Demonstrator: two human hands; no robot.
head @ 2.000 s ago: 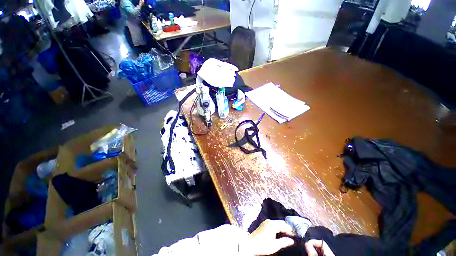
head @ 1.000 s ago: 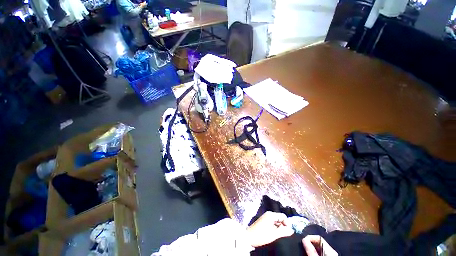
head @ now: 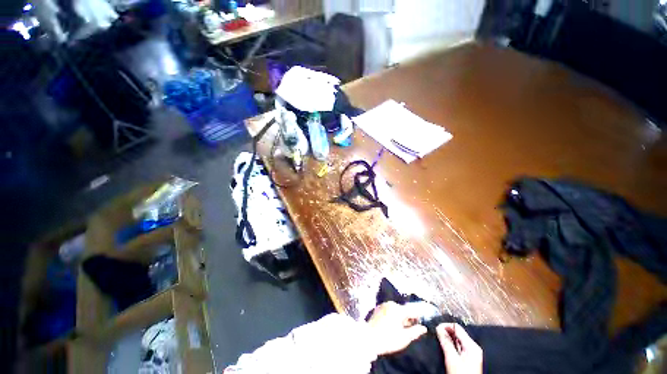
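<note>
A black garment (head: 512,350) lies along the near table edge at the bottom of the view, under both hands. My left hand (head: 395,327), in a white sleeve, holds the garment's cloth; a small pale, light-blue patch shows beside its fingers. My right hand (head: 461,349) is just to the right, thumb and fingertips together at the black cloth. A thin dark thing shows at these fingertips, too small to name.
A second black garment (head: 570,226) lies on the brown table (head: 468,146) at right. A black strap (head: 360,188), white papers (head: 402,131), a clear bottle (head: 318,139) and a white cloth (head: 307,88) lie farther off. Open cardboard boxes (head: 139,318) stand at left.
The view has tipped and shifted slightly. The right hand has risen a little beside the left, its fingertips now together over the cloth. The left hand stays on the garment.
</note>
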